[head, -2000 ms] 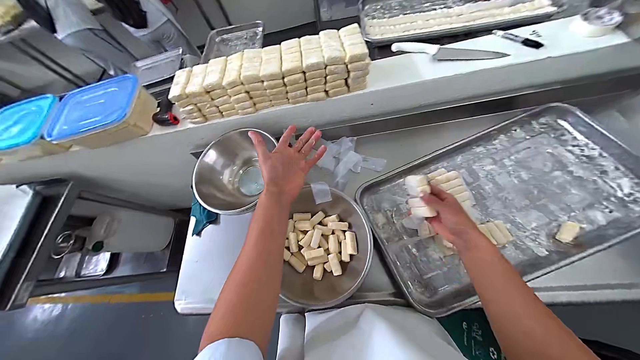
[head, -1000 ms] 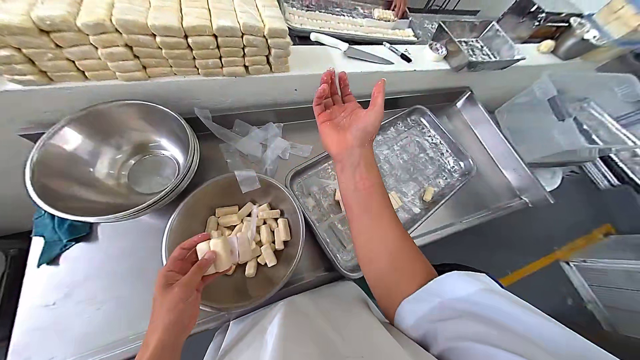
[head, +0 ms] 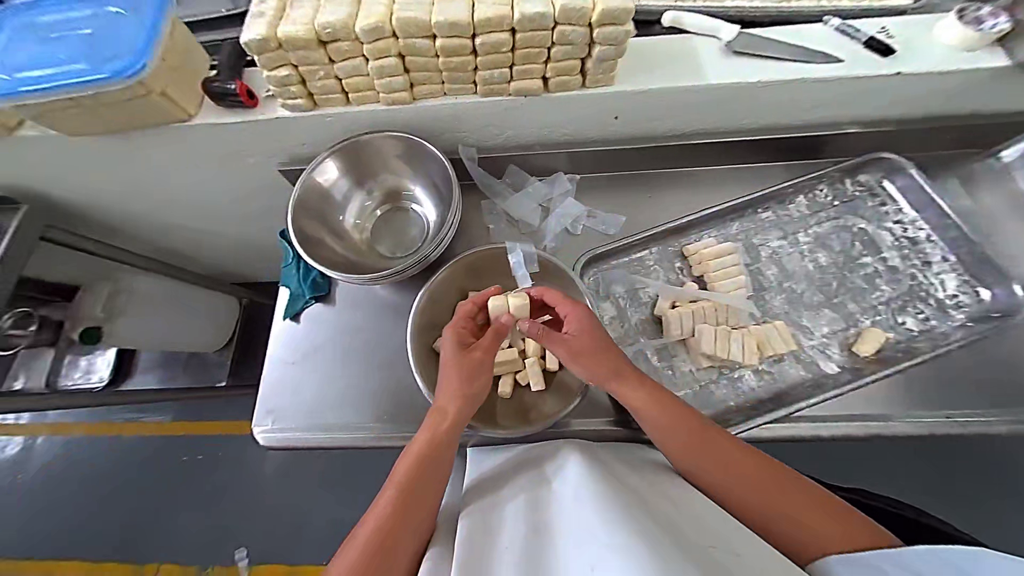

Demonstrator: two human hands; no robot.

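Note:
Over a steel mixing bowl [head: 512, 420] that holds many short pale dough-like sticks [head: 534, 373], both my hands meet. My left hand [head: 472, 344] grips one pale piece [head: 498, 307]; my right hand [head: 572, 332] grips another [head: 519, 306] right beside it. A strip of translucent film [head: 520, 268] hangs over the bowl's back rim, just behind my fingers. To the right, a metal sheet pan [head: 840, 272] dusted with white carries rows of similar sticks [head: 724, 340], a film strip lying across them, and one separate piece [head: 869, 342].
Nested steel bowls [head: 376, 208] stand back left beside a teal cloth [head: 302, 276]. Film strips [head: 544, 200] lie behind the bowl. The ledge bears stacked pale blocks [head: 448, 48], a white-handled knife [head: 752, 38], a marker [head: 860, 36], a tape roll [head: 972, 26] and a blue-lidded tub [head: 104, 64].
My right hand, raised with spread fingers over the pan a second ago, is now at the bowl, holding a pale piece beside my left hand. The view has swung left.

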